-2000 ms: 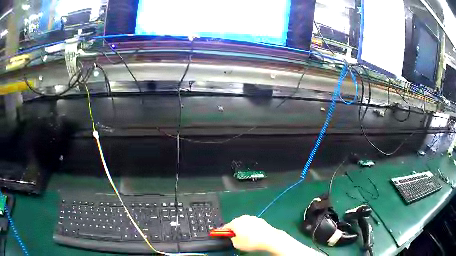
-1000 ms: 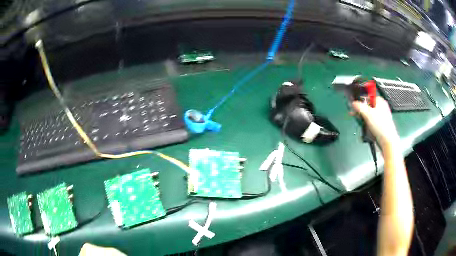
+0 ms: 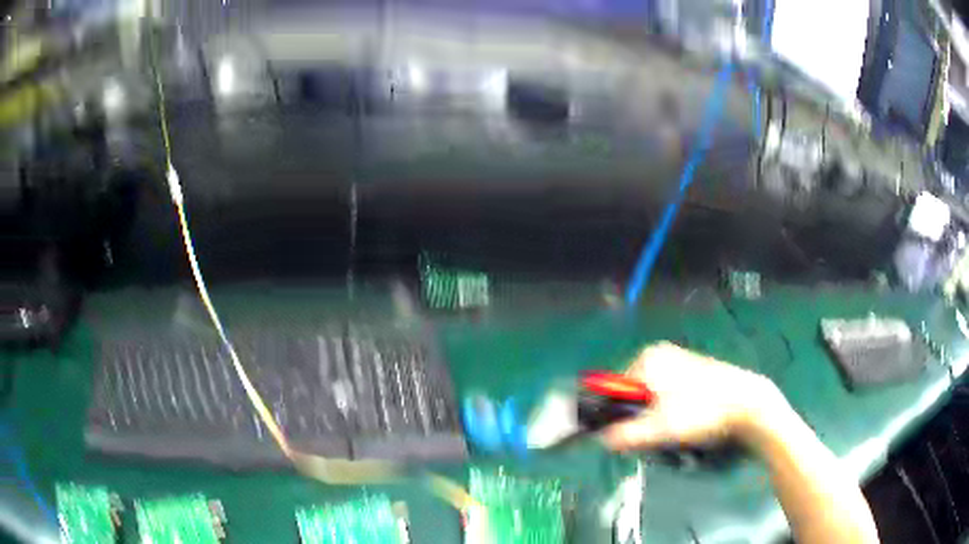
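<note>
My right hand (image 3: 680, 398) is closed around a black barcode scanner (image 3: 608, 412) and a red stick (image 3: 614, 387). The scanner's paler head points left, above the green mat near a circuit board (image 3: 521, 510) at the bottom edge. A yellow-grey cable (image 3: 239, 367) runs down over the keyboard to this board. Several more green boards, such as this one (image 3: 345, 521), lie in a row to the left, cut off by the bottom edge. My left hand is out of the picture. The picture is motion-blurred.
A black keyboard (image 3: 271, 393) lies behind the boards. A blue wrist strap (image 3: 494, 422) lies beside it, and a blue cord (image 3: 680, 197) hangs behind. A small green board (image 3: 455, 288) lies farther back. A smaller keyboard (image 3: 873, 349) is at far right. White tape (image 3: 627, 508) shows near the bottom.
My right hand has brought the scanner and red stick from the right toward the boards. My left hand, partly visible at the bottom edge a second ago, has left the picture. The view has tilted up.
</note>
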